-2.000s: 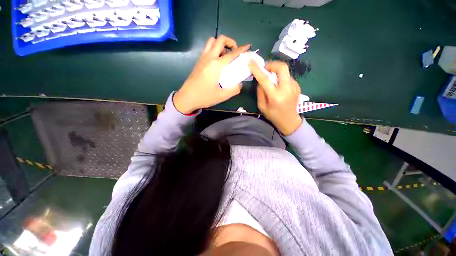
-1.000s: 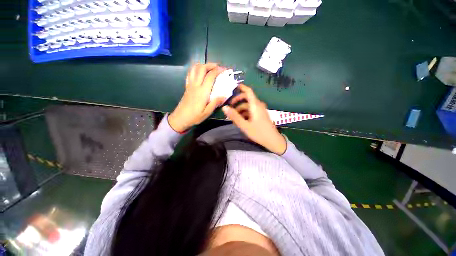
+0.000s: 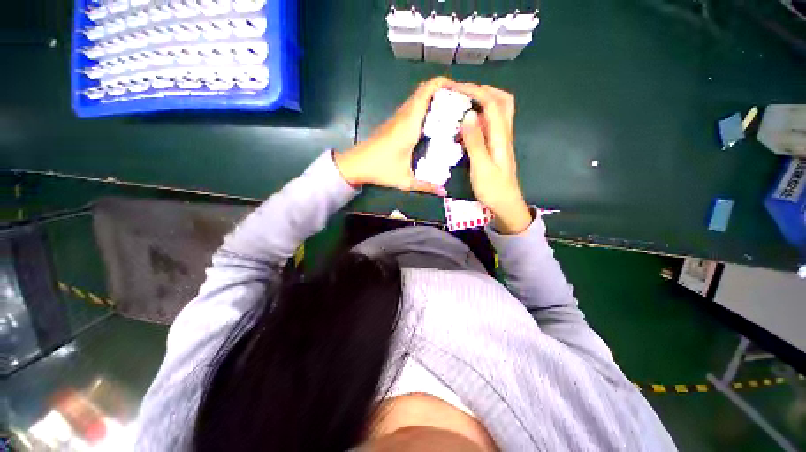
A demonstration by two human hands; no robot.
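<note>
My left hand and my right hand hold a short row of white adapter units between them, above the front part of the bench. My left fingers lie along its left side and my right fingers along its right side. The units are bright and blurred, so their exact number cannot be told. A row of several white adapter units stands on the bench beyond my hands, prongs at the far side. The sticker sheet with red dots lies at the bench edge, partly under my right wrist.
A blue tray with rows of white units is at the far left. At the right are small blue pieces, a pale container and a blue box. A tiny white speck lies on the green bench.
The white units that lay just beyond my hands are no longer on the bench there. My hands have moved up and right and now both hold white units. The view has shifted slightly.
</note>
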